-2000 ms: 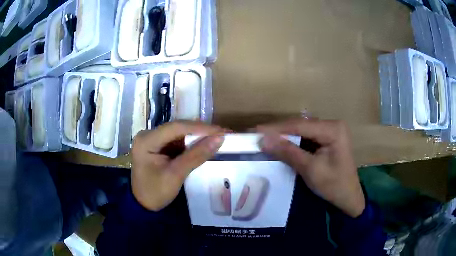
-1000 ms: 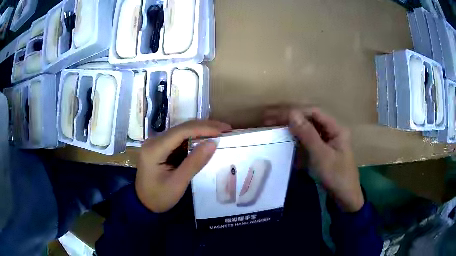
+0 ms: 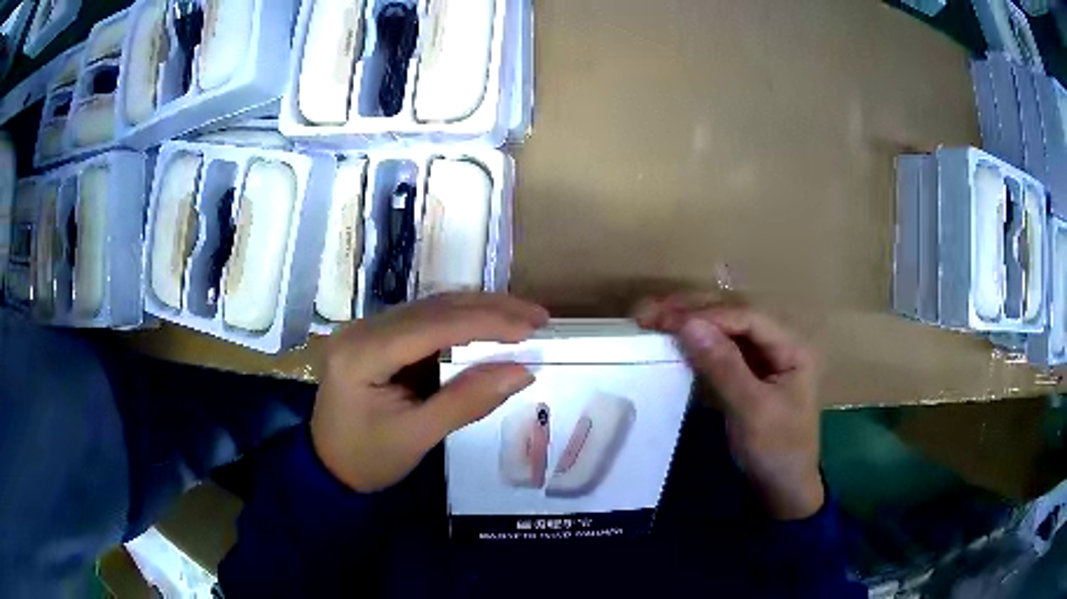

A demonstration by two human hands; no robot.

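Observation:
A white retail box (image 3: 565, 439) stands in front of me at the table's near edge, its product picture facing me and its dark lettered strip at the bottom. A pale flap (image 3: 608, 349) shows at its top end. My left hand (image 3: 427, 386) grips the box's upper left corner, thumb on the front and fingers behind the top edge. My right hand (image 3: 737, 380) holds the upper right corner, its fingertips at the top edge. The box's lower end is hard to make out against my dark clothing.
Blister trays (image 3: 314, 176) with cream hand warmers and black cables are stacked at the left on the brown cardboard sheet (image 3: 702, 152). More stacked trays (image 3: 954, 234) stand at the right. A person's blue-grey sleeve (image 3: 59, 433) is at the left edge.
The box's top panel first lay between both thumbs. My right hand came off the right corner, then returned to it. The box tilted and straightened. My left hand stays on the left corner.

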